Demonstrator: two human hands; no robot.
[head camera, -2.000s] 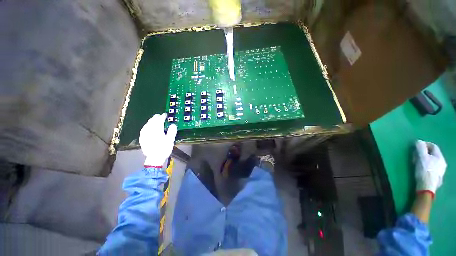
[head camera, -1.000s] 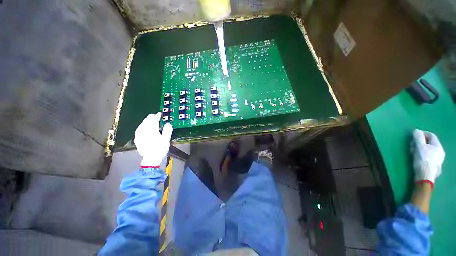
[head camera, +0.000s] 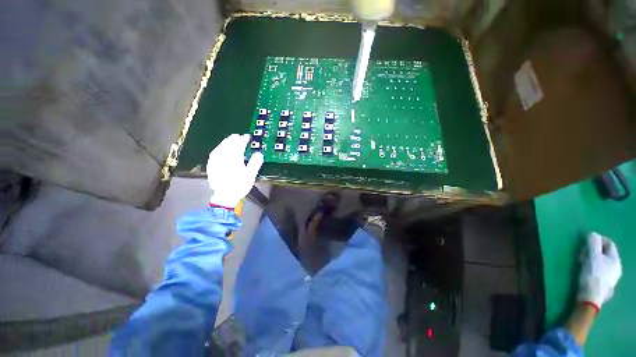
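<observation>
A large green printed circuit board lies on the dark green booth mat. Black-and-white blocks stand in a grid at its left. My left hand, in a white glove, holds the board's lower left corner between thumb and fingers. A pale tapered nozzle hangs from the top, unheld, its tip over the board's middle. My right hand, gloved, rests on the green bench mat at the right, fingers slightly curled, with nothing visible in it.
The booth's front edge has crusty yellowish residue. A brown cardboard panel with a white label stands right of the booth. A black object lies on the bench mat. Grey booth walls stand at the left.
The view has shifted and tilted, so booth and board appear farther right and slightly higher. My left hand stays at the board's corner. My right hand appears lower in the picture.
</observation>
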